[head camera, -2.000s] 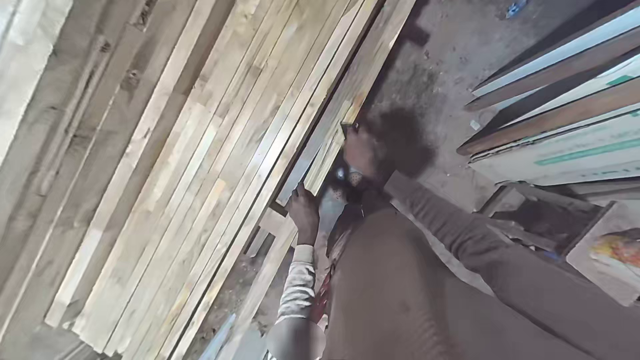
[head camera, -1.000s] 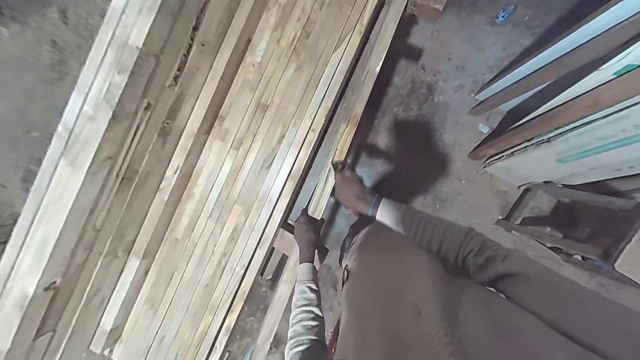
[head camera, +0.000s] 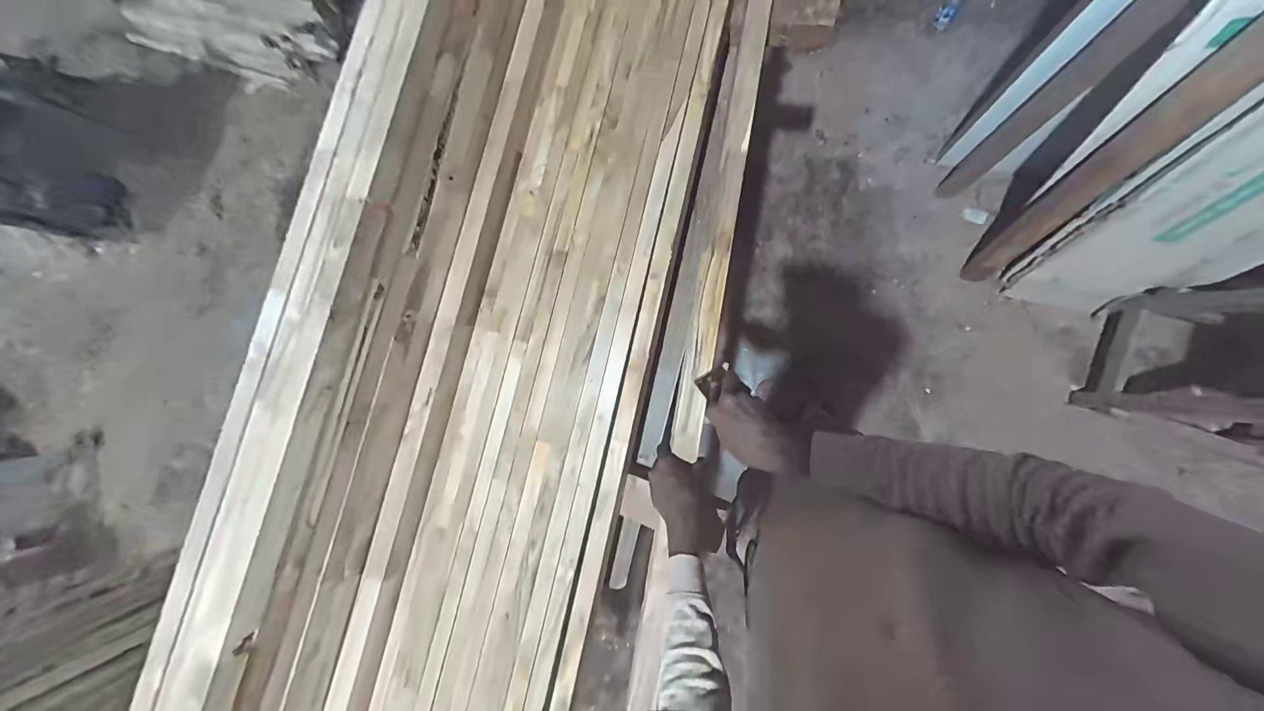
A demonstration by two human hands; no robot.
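Observation:
Long wooden strips (head camera: 553, 326) lie side by side in a wide stack that runs through the middle of the head view. Along its right side, across a dark gap, is a separate wooden board (head camera: 726, 197) with a yellowish lower part. My left hand (head camera: 683, 504) is at the lower end of this board, its fingertips at the end; its exact grip is hidden. My right hand (head camera: 755, 427) is on the board's right edge just above, with a small dark object (head camera: 708, 379) at its fingertips, too unclear to name.
Panels with brown edges (head camera: 1106, 163) lean at the upper right, above a wooden frame (head camera: 1116, 355). A wooden block (head camera: 805, 22) stands at the top. Dark material (head camera: 69, 202) lies on the floor at the left, and more strips (head camera: 79, 642) are at the lower left.
The view has shifted and turned, showing more floor on the left. Both hands remain near the lower end of the same board.

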